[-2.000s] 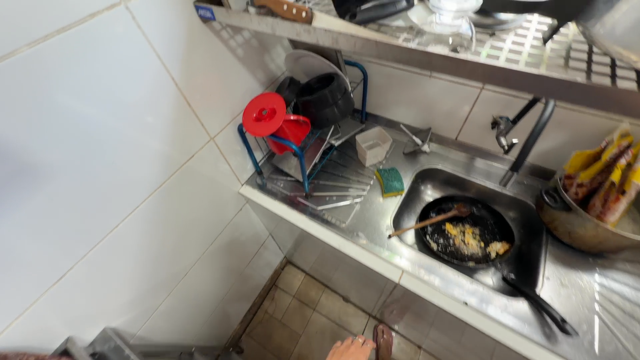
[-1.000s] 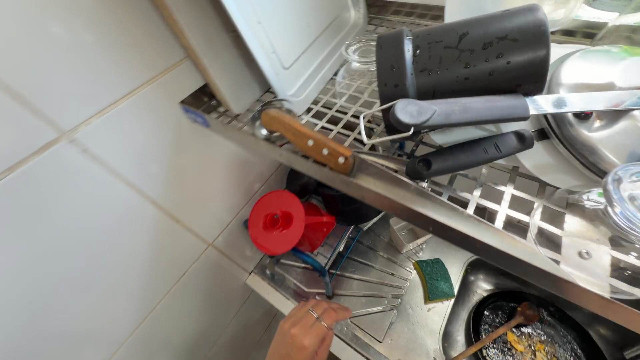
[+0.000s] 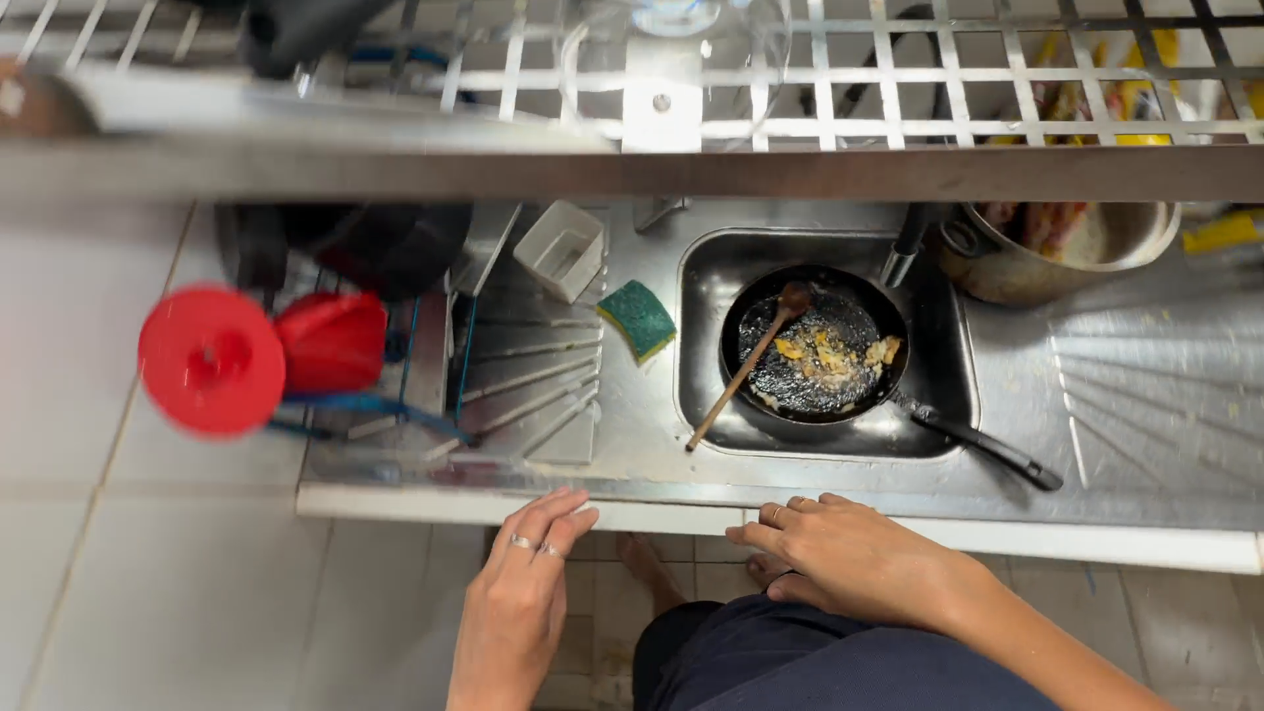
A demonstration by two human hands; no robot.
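My left hand (image 3: 523,583) is at the front edge of the steel counter, fingers slightly bent, holding nothing. To its right my right hand (image 3: 839,553) hovers at or touches the same edge, palm down and empty; whether it touches is unclear. Beyond them a black frying pan (image 3: 839,395) with food scraps lies in the steel sink (image 3: 696,415), its handle over the front rim. A wooden spoon (image 3: 741,373) leans across the pan. Left of the sink lie a green and yellow sponge (image 3: 639,320) and a whitish plastic container (image 3: 561,249).
A steel grid shelf (image 3: 632,176) crosses above the counter. At left, a blue-framed dish rack (image 3: 375,403) holds a red lid (image 3: 211,360), a red container (image 3: 334,344) and dark cookware. The faucet (image 3: 901,252) and a large metal pot (image 3: 1047,269) holding packages stand at right.
The view has swung down to the sink and counter edge. Both hands now show; one second ago only one hand was visible, near the dish rack.
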